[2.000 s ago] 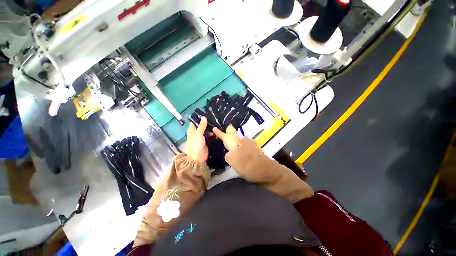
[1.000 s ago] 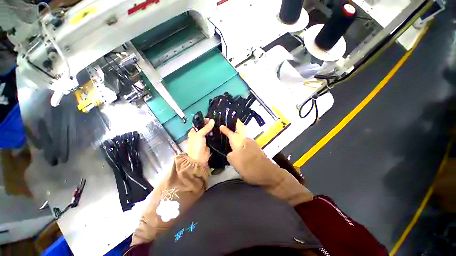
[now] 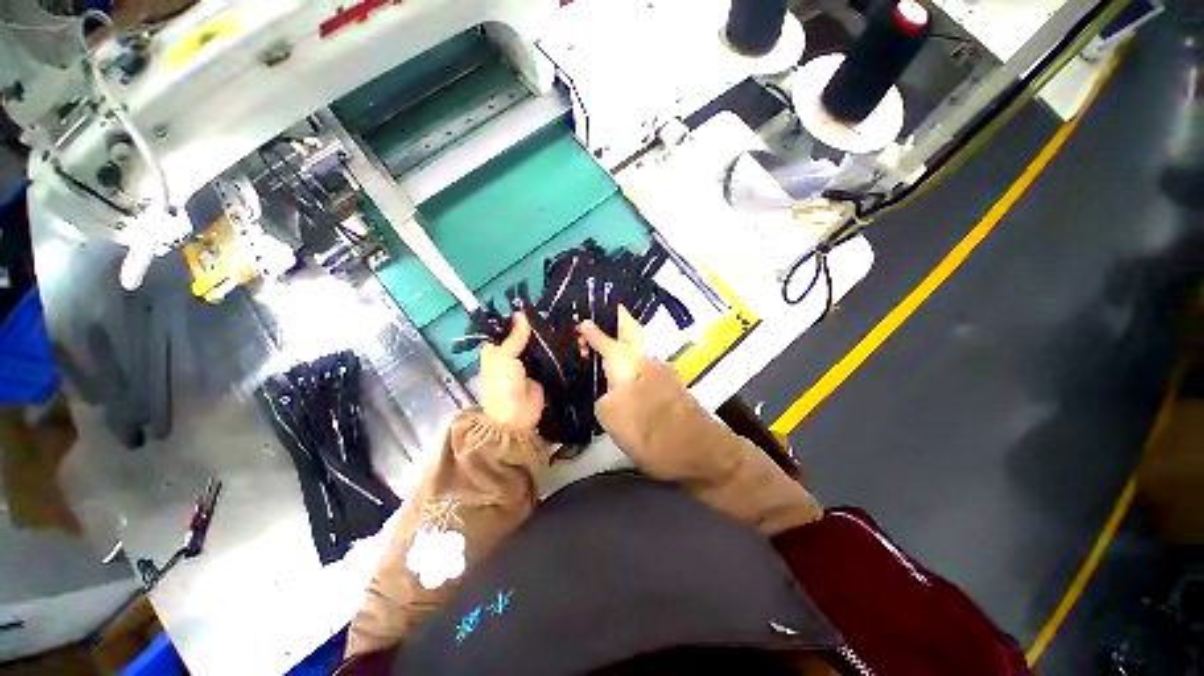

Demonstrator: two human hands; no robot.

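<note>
Narrow black straps with pale shiny lines lie in a bunch over the edge of the teal panels. My left hand grips some straps, whose ends fan out beyond my thumb. My right hand holds other straps of the same bunch, just to the right. More straps spread behind my hands. A separate fanned bundle of narrow black straps lies on the metal table top at the left.
The clamp with its yellow plate sits under the white machine head. Wide black strips lie at far left. Thread snips lie near the front edge. Thread cones stand behind. Teal panels adjoin a yellow-marked edge.
My left hand has moved slightly left, and strap ends now fan out from it over the teal panel. The hands are a little further apart. The view has shifted slightly.
</note>
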